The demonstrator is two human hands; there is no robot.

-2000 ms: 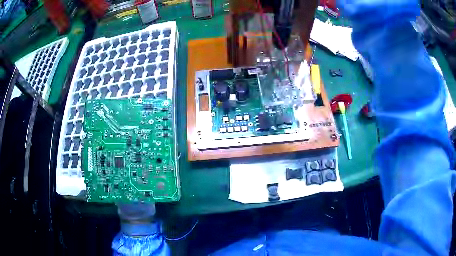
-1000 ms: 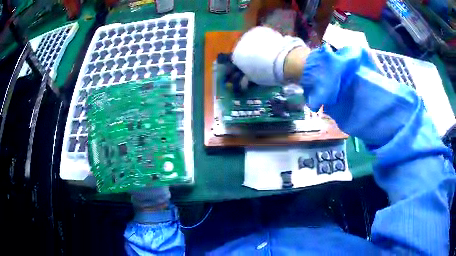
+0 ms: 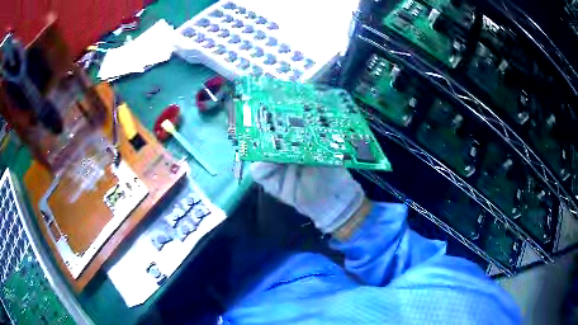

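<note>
My right hand (image 3: 310, 190), in a white glove, holds a green circuit board (image 3: 298, 124) from below, between the bench and the rack; the board hides its fingertips. The board's flatter side with small parts and a white label faces up. The orange-brown fixture (image 3: 155, 174) is at the left, with its pale inner frame (image 3: 95, 251) bare of a board and the clear plate above it. Another green board (image 3: 28, 289) is cut off at the lower left corner. My left hand is out of the picture.
A rack (image 3: 437, 76) holding boards fills the right side. A core tray (image 3: 247, 38) is at the back. Red dishes with a glue brush (image 3: 190, 149) lie right of the fixture. A white sheet (image 3: 130, 276) with several dark cores lies before it.
The view has swung right. My right hand has lifted a board out of the fixture and carried it right, beside the rack. My left hand has left the picture; its board is now mostly cut off.
</note>
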